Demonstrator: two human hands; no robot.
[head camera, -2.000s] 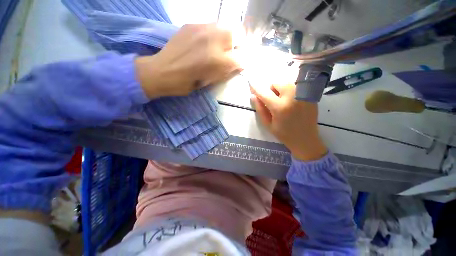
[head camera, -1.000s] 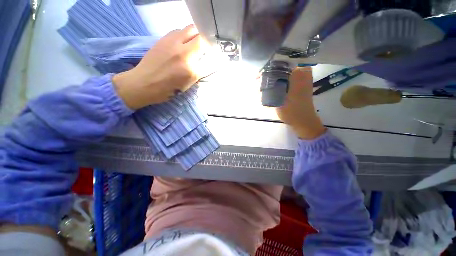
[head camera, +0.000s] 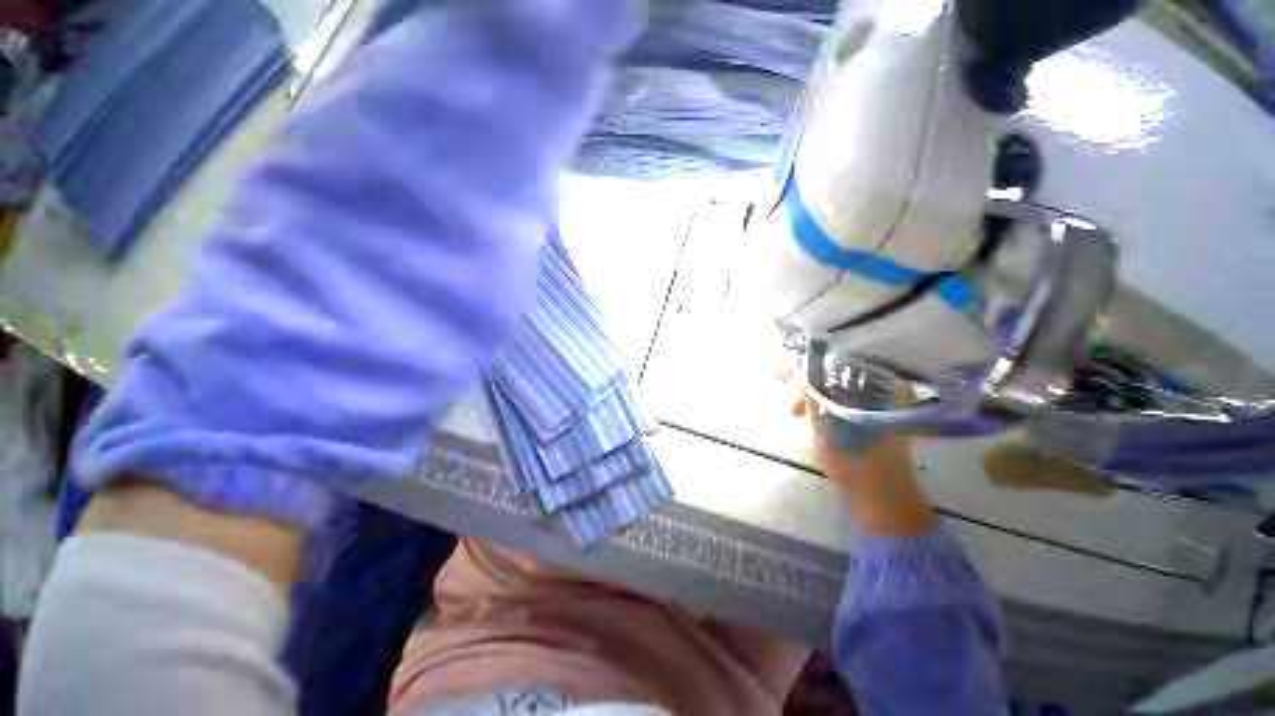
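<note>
A fanned stack of blue-and-white striped cut pieces [head camera: 580, 406] lies on the table at centre left, its ends over the ruler strip at the front edge. My left sleeve reaches up over the table and out at the top edge; my left hand is out of the picture. My right hand [head camera: 870, 469] is beside the needle area, partly hidden behind the white sewing machine head [head camera: 895, 182] and its metal parts. Its fingers are mostly covered, so its hold cannot be told.
More striped cloth [head camera: 699, 91] lies behind the machine bed, and a blue striped pile [head camera: 161, 112] lies at far left. A tan wooden handle [head camera: 1049, 464] lies right of my right hand. A measuring strip [head camera: 727, 557] runs along the front edge.
My left hand has left the needle area and moved up out of view. The view has shifted, showing more of the machine head and the far-left pile. My right hand stays near the needle.
</note>
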